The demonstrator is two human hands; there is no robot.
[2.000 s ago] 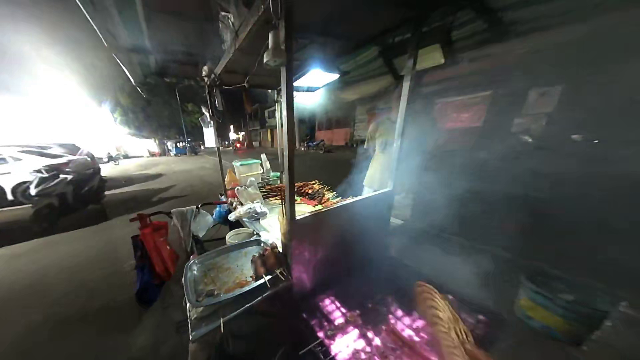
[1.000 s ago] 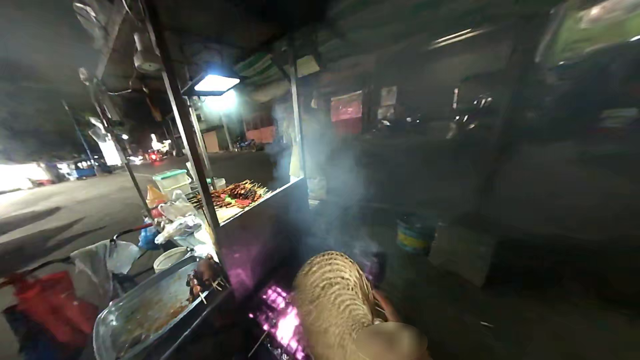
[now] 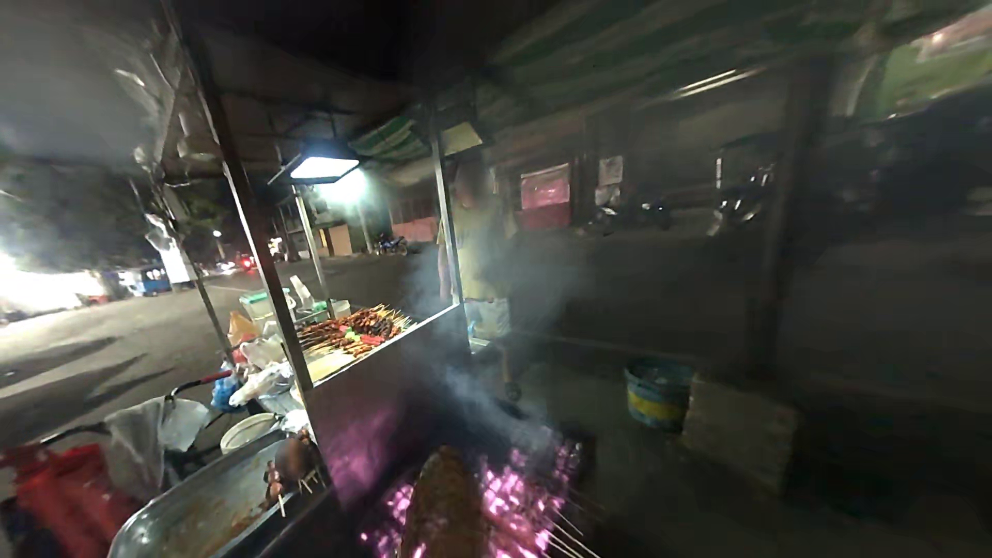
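Observation:
Over the glowing coals (image 3: 515, 496) stands a woven fan (image 3: 443, 504), blurred and seen nearly edge-on at the bottom of the view. Neither my left hand nor my right hand shows; whatever holds the fan is below the frame. Several thin skewer sticks (image 3: 572, 536) jut out at the right edge of the coals, their food hard to make out. Smoke rises from the far side of the fire. At lower left, a metal tray (image 3: 182, 488) with brown residue has skewered meat (image 3: 275, 482) at its right end. More cooked skewers (image 3: 356, 329) lie piled on the stall counter.
A metal panel (image 3: 380, 418) and upright posts (image 3: 252, 225) stand between the coals and the counter. Plastic bags (image 3: 267, 380) and a red bag (image 3: 74, 488) are at left. Beyond the counter stands a person (image 3: 480, 248). A bucket (image 3: 659, 391) and a block (image 3: 740, 434) are at right.
The fan has turned from its broad face to nearly edge-on, showing more coals. The hand seen at the fan one second ago is out of view. The view has shifted somewhat.

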